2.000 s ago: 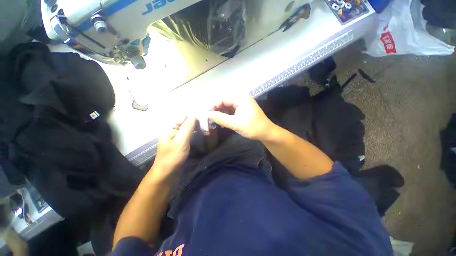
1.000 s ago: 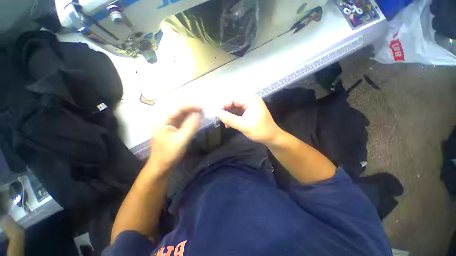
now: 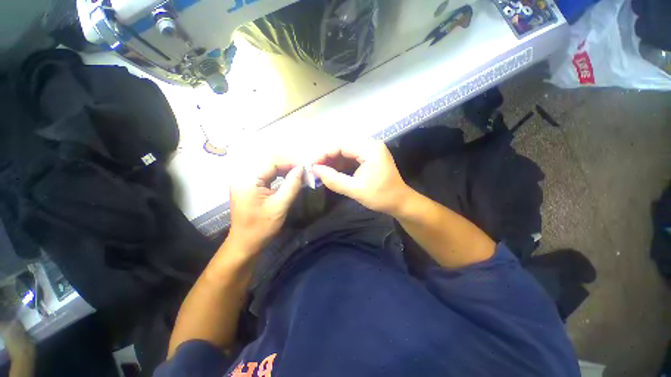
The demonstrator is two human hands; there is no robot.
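Note:
A tiny pale piece, perhaps a label [image 3: 310,178], is pinched between the fingertips of both hands above the lap, at the table's front edge. My left hand [image 3: 263,200] holds it from the left and my right hand [image 3: 362,177] from the right, fingertips nearly touching. Glare and the fingers hide most of it. A black garment [image 3: 110,140] lies heaped at the left, with a small white label [image 3: 148,159] showing on it. The white sewing machine [image 3: 199,16] stands beyond the hands, its lit needle area [image 3: 213,74] unoccupied by cloth.
A dark shiny plastic bag [image 3: 346,37] is under the machine arm. Snips [image 3: 450,26] and a small parts tray [image 3: 524,13] lie at the right. A white carrier bag [image 3: 607,55] hangs right. Black cloth [image 3: 471,177] lies right of the lap. Another person's hand [image 3: 16,342] shows lower left.
My left hand moved off and back in a blur and now meets my right hand again at the small pale piece. The view has shifted slightly since the earliest frame.

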